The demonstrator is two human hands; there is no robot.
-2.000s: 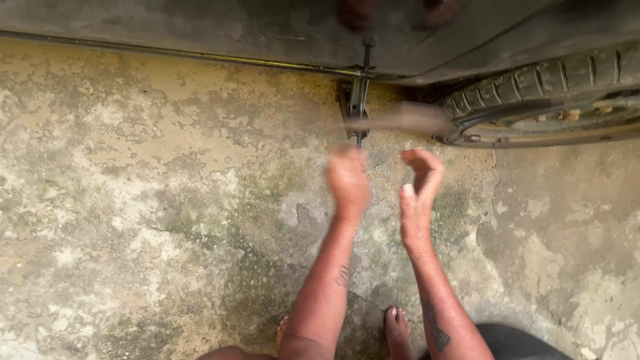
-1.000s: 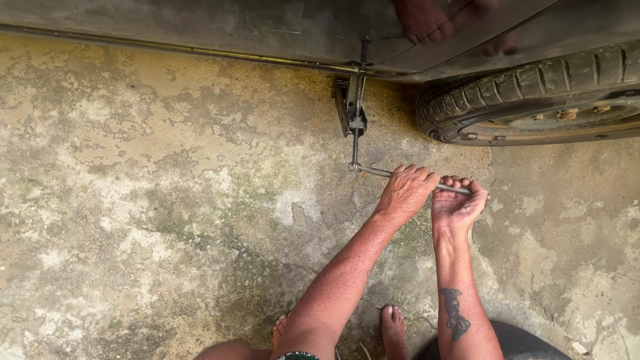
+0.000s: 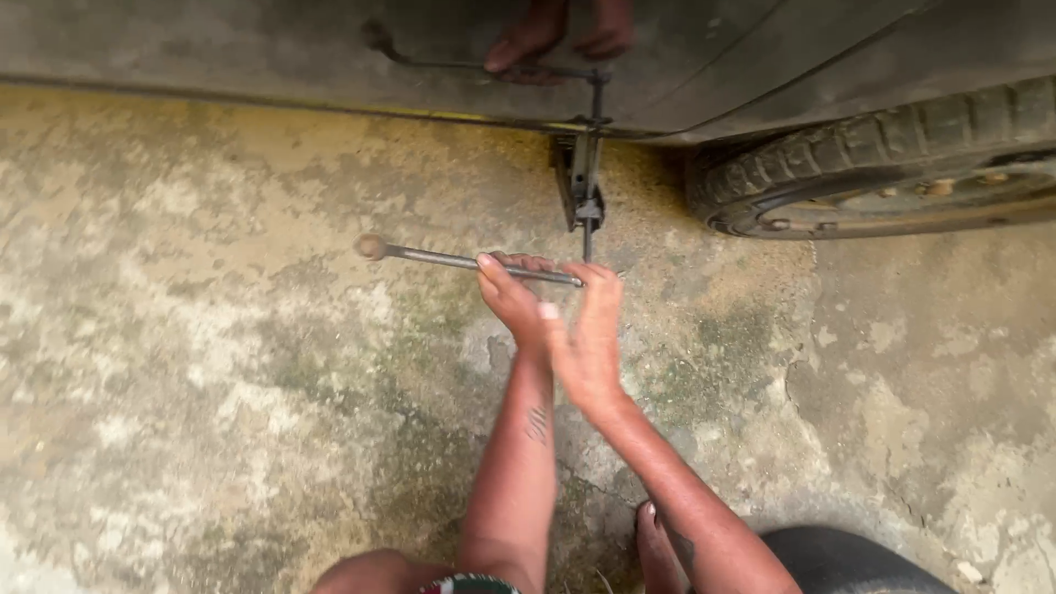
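Note:
A metal lug wrench (image 3: 437, 257) with a rounded socket end points left, its other end at the screw rod (image 3: 587, 241) of a scissor jack (image 3: 580, 177). The jack stands under the sill of a dark car (image 3: 247, 62). My left hand (image 3: 516, 293) has its thumb over the wrench shaft and its fingers behind it. My right hand (image 3: 587, 330) is at the jack end of the wrench, fingers bent over the joint and thumb apart; blur hides how firmly it touches. The car's side mirrors both hands and the wrench.
A car wheel with a worn tyre (image 3: 858, 157) is at the upper right, close to the jack. Stained concrete ground (image 3: 247, 371) lies below the car. My bare foot (image 3: 656, 549) and a dark rounded object (image 3: 850, 561) are at the bottom edge.
The wrench has swung from pointing right of the jack's rod to pointing left. Both hands have moved left, and my right hand has left the wrench's far end for the end near the jack.

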